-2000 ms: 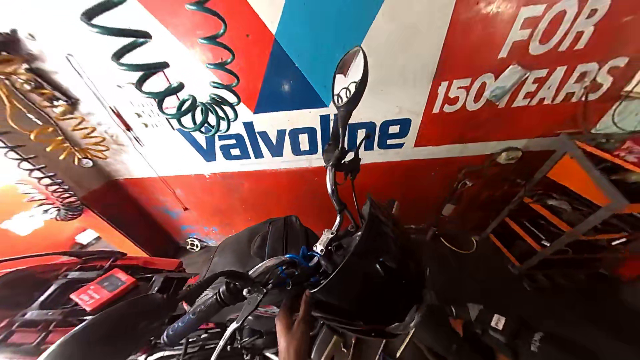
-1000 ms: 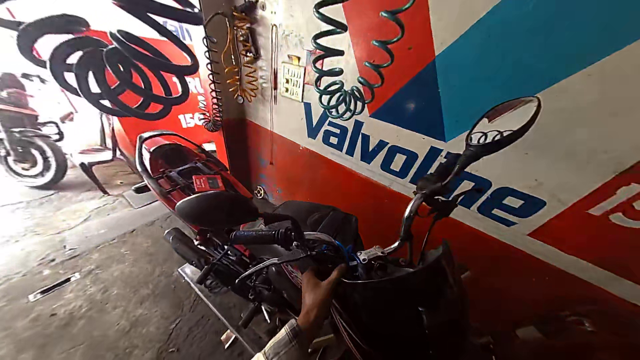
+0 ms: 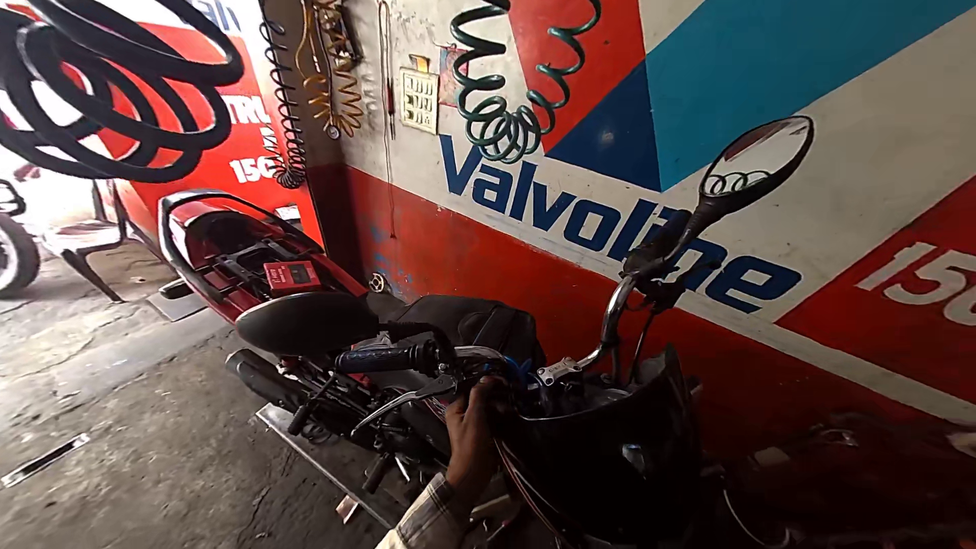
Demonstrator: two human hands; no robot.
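Observation:
My left hand point(image 3: 471, 438), in a light checked sleeve, reaches up from the bottom to the dark front of a motorcycle, below its handlebar clamp point(image 3: 560, 371). The fingertips touch the area beside the front fairing point(image 3: 610, 465); shadow hides whether they grip anything. Just left of the hand are a silver lever point(image 3: 404, 402) and a black handlebar grip point(image 3: 389, 358). Blue wire or tape point(image 3: 518, 370) shows above the fingers. One mirror point(image 3: 759, 164) rises at the right; another point(image 3: 309, 323) shows its black back at the left. My right hand is not in view.
A red box point(image 3: 291, 276) rests on the motorcycle's rear part. Coiled hoses point(image 3: 507, 130) hang before the painted wall point(image 3: 473, 259). A metal strip point(image 3: 324, 465) lies along the floor beside the motorcycle. A plastic chair point(image 3: 88, 240) and another motorcycle's wheel point(image 3: 17, 255) are at the far left.
The view has swung left since the first frame, bringing the floor and chair in. My left hand stays at the front of the motorcycle, near the handlebar.

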